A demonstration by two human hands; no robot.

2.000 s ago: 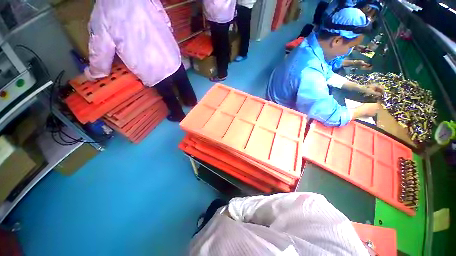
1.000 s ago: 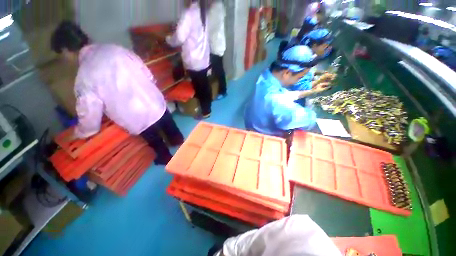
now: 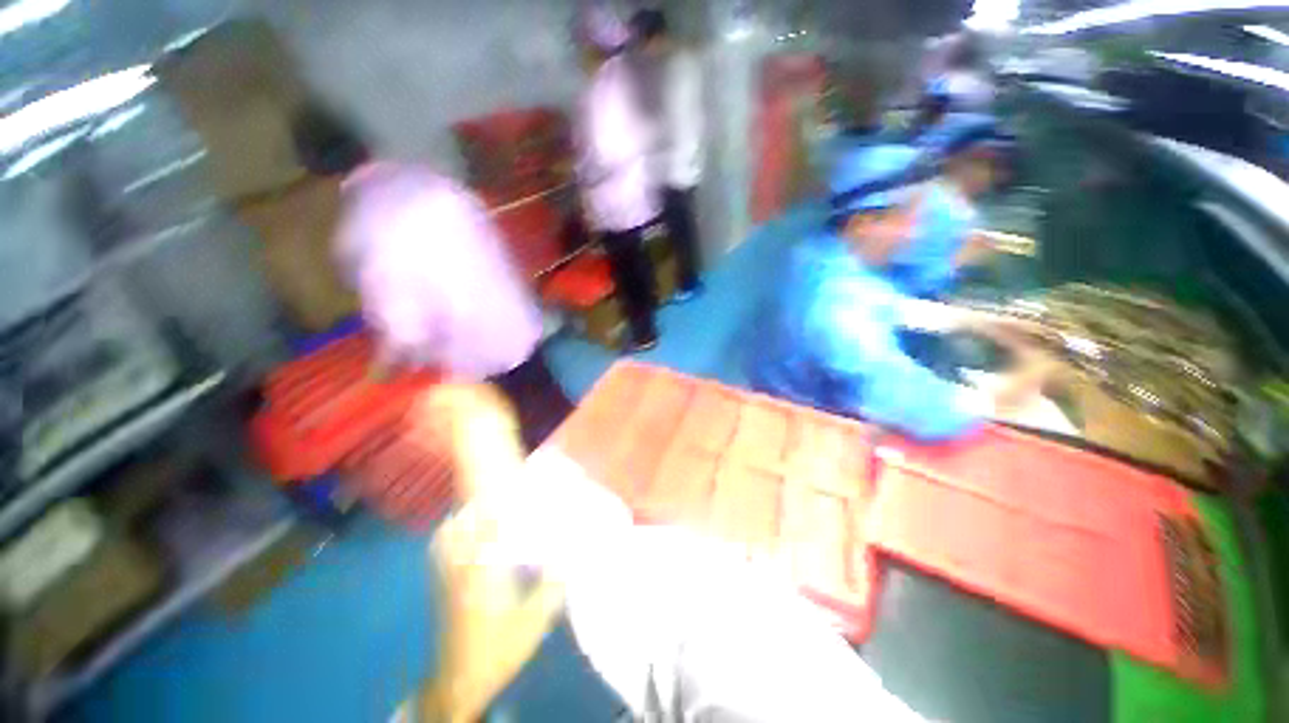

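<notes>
My right hand [image 3: 478, 445] is raised left of centre, at the end of a bright white sleeve, and strongly blurred. A second blurred hand shape, seemingly my left hand [image 3: 488, 622], is just below it. They look close together; finger positions and anything held cannot be made out. Behind the sleeve, a red-orange compartment tray [image 3: 707, 445] tops a stack, its pockets showing no parts. A second tray [image 3: 1018, 530] lies to its right on the bench, with a row of small metal parts [image 3: 1195, 579] at its right end.
A seated worker in blue [image 3: 862, 332] reaches toward a heap of small metal parts [image 3: 1131, 346] on the green bench. A person in pink [image 3: 438, 269] bends over red trays [image 3: 332, 410] at left. Other people stand behind. Shelving with boxes [image 3: 106, 565] is at far left.
My white-sleeved arm has risen from the bottom edge and extends left, bringing the hands into view. The camera view has shifted and blurred. The blue worker's arms now reach to the heap.
</notes>
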